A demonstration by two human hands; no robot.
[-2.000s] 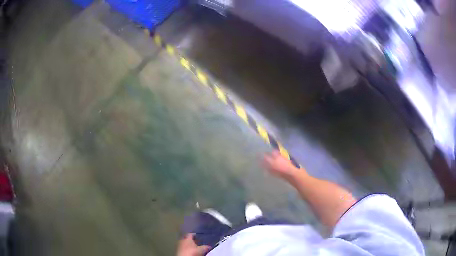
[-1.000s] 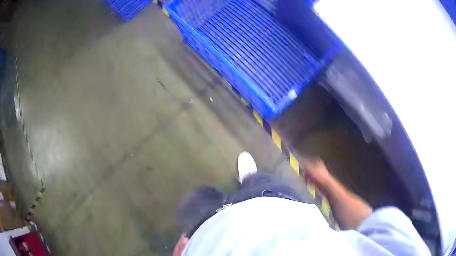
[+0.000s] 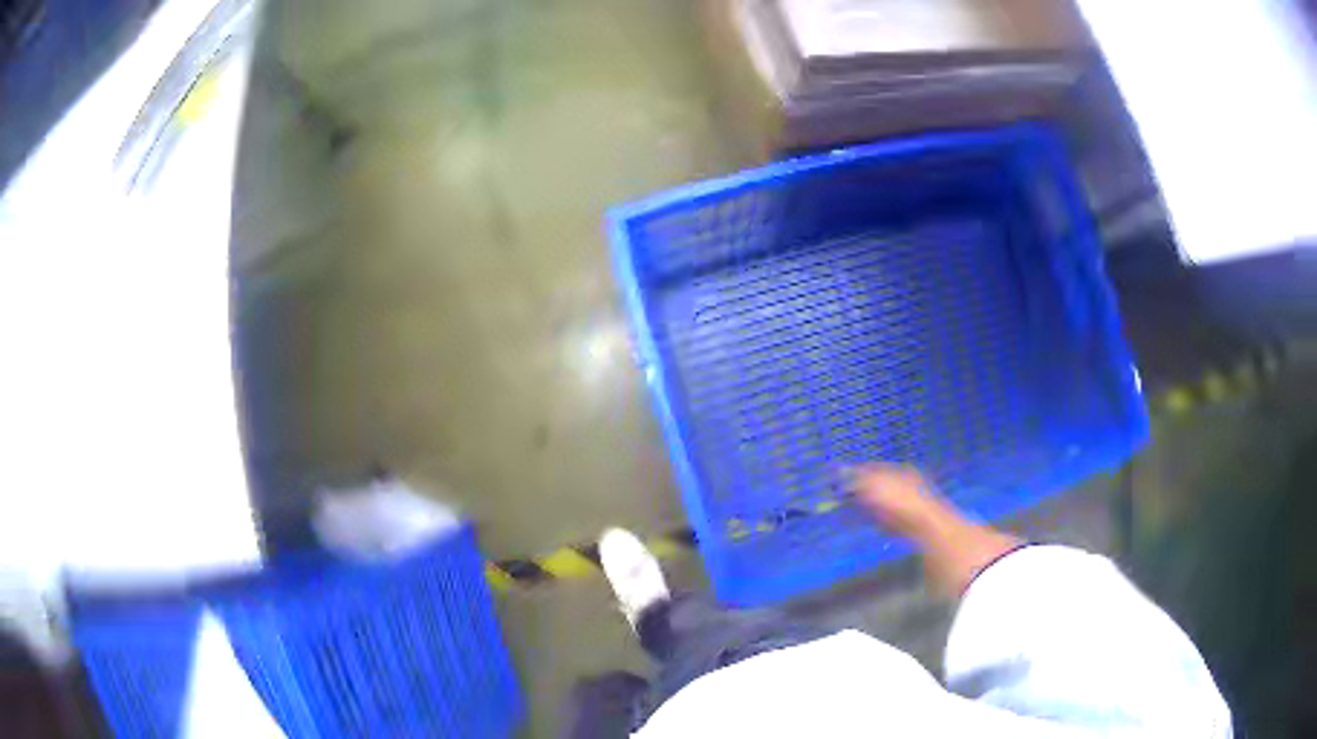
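Observation:
An empty blue plastic crate (image 3: 867, 354) with a slatted bottom stands in front of me, right of the middle. My right hand (image 3: 891, 498) shows over its near side. It is blurred, and I cannot tell whether it touches the crate. Its fingers look bare, with nothing seen in them. My left hand is not in the picture.
Another blue crate (image 3: 368, 635) stands at the lower left, with something whitish at its top. A white table (image 3: 116, 361) is on the left, another white surface (image 3: 1228, 130) at the upper right. A stack of flat brown cardboard (image 3: 924, 87) lies behind the crate. Striped tape (image 3: 563, 563) crosses the floor.
The view has turned and moved, so an empty crate now lies right in front of me and a table shows on the left. My left hand has left the picture.

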